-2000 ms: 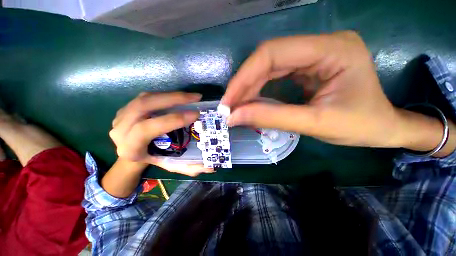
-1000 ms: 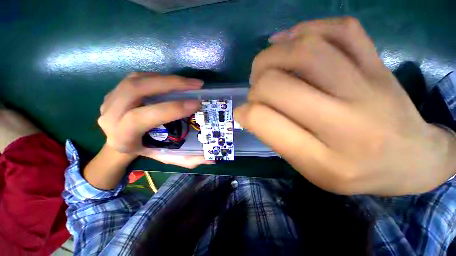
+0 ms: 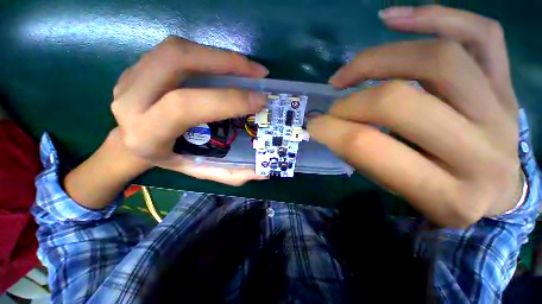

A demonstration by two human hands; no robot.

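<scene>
A grey-white oblong housing half (image 3: pixel 238 155) lies crosswise in front of me, partly covered by both hands. My left hand (image 3: pixel 178 113) grips its left end, with fingertips on the top of a white circuit board (image 3: pixel 278 139) with dark chips. The board stands across the middle of the housing. A black round fan-like part (image 3: pixel 202 139) with red wires sits in the left end. Yellow and red wires run to the board's left edge. My right hand (image 3: pixel 416 124) is at the board's right edge, thumb and finger at a small white connector (image 3: pixel 301 134); whether it grips the connector is unclear.
The glossy dark-green bench top (image 3: pixel 77 77) lies around the housing, its front edge close to my body. A red-clothed person (image 3: pixel 21 208) is at the left. Yellow and red wires (image 3: pixel 151 205) show below the bench edge.
My right hand has moved from above the board's upper corner to its right edge. The housing has shifted right and slightly up in view. The pale carton at the top has left the picture.
</scene>
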